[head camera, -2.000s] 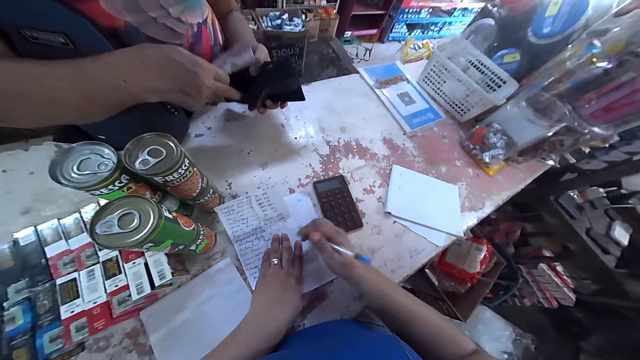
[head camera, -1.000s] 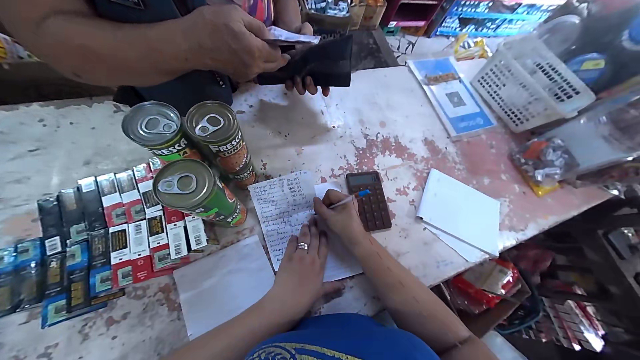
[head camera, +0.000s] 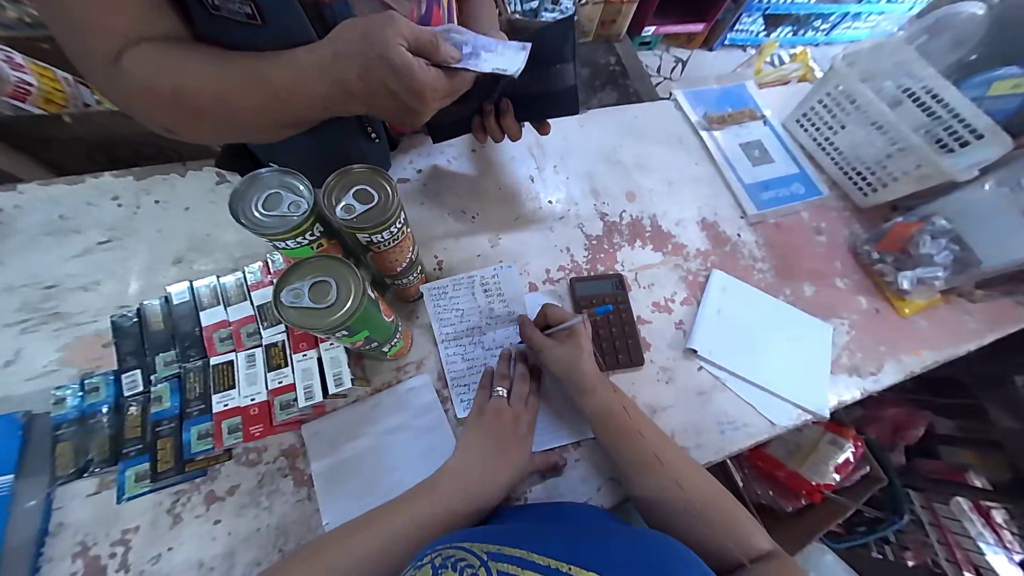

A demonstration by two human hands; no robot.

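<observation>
My right hand [head camera: 560,344] holds a ballpoint pen [head camera: 578,318] with a blue end, its tip over the papers. My left hand [head camera: 502,408], a ring on one finger, lies flat with its fingertips on a handwritten sheet [head camera: 472,308]. A brown calculator [head camera: 610,332] lies just right of my right hand. Stacked cans with pull tabs [head camera: 336,300] stand left of the sheet, beside rows of cigarette packs [head camera: 240,360]. A blank sheet [head camera: 384,448] lies left of my left hand. Across the counter, another person's hands hold a banknote [head camera: 484,52] and an open black wallet [head camera: 536,80].
On the worn counter [head camera: 528,200], a white pad [head camera: 760,340] lies to the right. Farther back are a blue and white card with a printed code [head camera: 752,152], a white plastic basket [head camera: 896,120] and a bag of small items [head camera: 916,252]. Red packages [head camera: 808,464] sit below the counter's edge.
A banknote now shows plainly in the other person's hand, over the wallet. My right hand has kept the pen, which was farther down the papers two seconds ago. The view has shifted somewhat.
</observation>
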